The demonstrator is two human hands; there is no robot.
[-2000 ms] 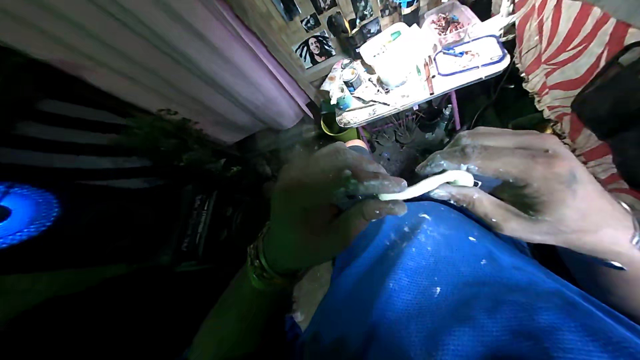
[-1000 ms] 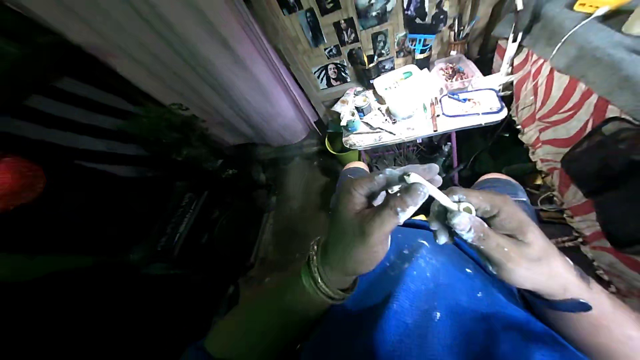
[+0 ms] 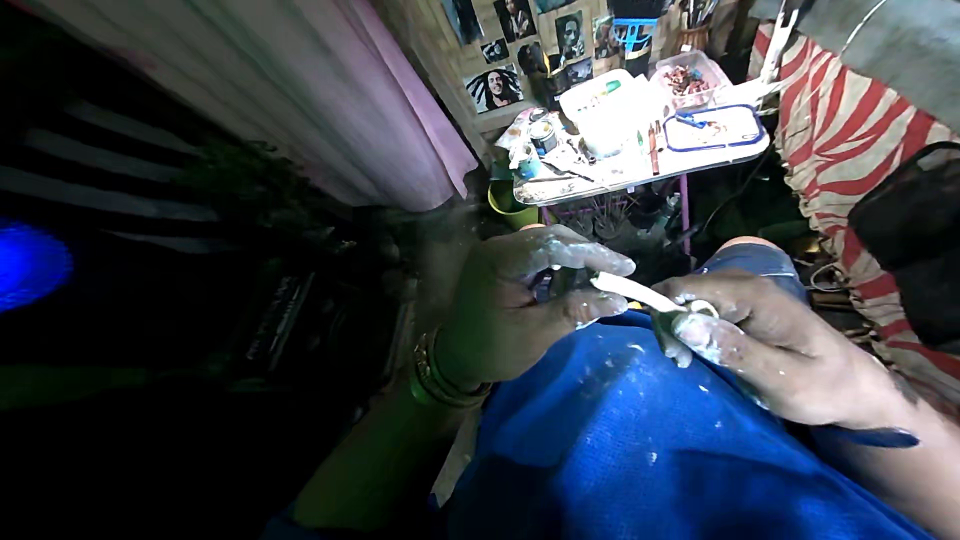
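My right hand (image 3: 772, 337) pinches a slim white piece (image 3: 637, 291), which looks like soft modelling material, by its curled end between thumb and fingers. The piece points up and to the left, and its free tip lies in the gap between the thumb and fingers of my left hand (image 3: 544, 289). That hand's fingers are apart, and it does not grip the piece. White residue coats the fingertips of both hands. Both are held above a blue cloth (image 3: 600, 420) on my lap, itself flecked with white.
Ahead stands a small white table (image 3: 630, 176) with a can (image 3: 541, 136), a clear plastic box of small pieces (image 3: 690, 79) and a blue-rimmed lid (image 3: 712, 127). Below its left end is a yellow-green bucket (image 3: 514, 204). Red-and-white striped fabric (image 3: 832, 120) hangs at right, a pink curtain (image 3: 405, 112) at left.
The left fingers, on the white piece's free end two seconds ago, are now apart from it. The right hand still holds the curled end. The view has tilted up since the first frame.
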